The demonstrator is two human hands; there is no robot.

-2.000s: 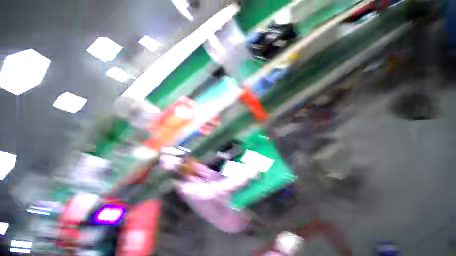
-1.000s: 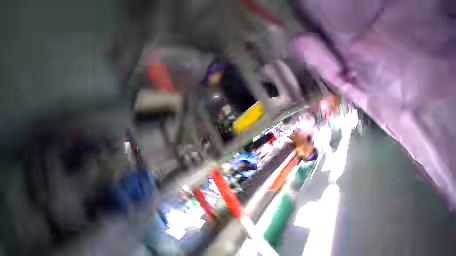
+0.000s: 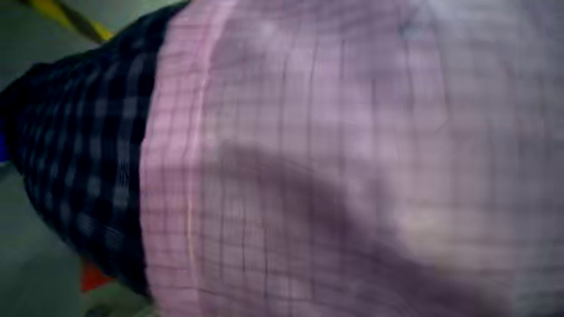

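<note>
A pink smock with a thin dark grid pattern [image 3: 297,124] fills most of the view, very close to the camera and partly blurred. Its hem runs down the left part of the picture. Dark checked cloth [image 3: 93,136] shows beyond the hem at the left. Neither my left hand nor my right hand is in the picture. No work item shows.
Grey-green floor shows at the left edge. Yellow-black floor tape [image 3: 71,18] crosses the top left corner. A small orange-red thing [image 3: 94,277] lies at the lower left. A bit of blue [image 3: 3,147] shows at the left edge.
The view has swung away from the blurred benches, conveyor and lights. The pink cloth, earlier at the upper right, now fills most of the picture.
</note>
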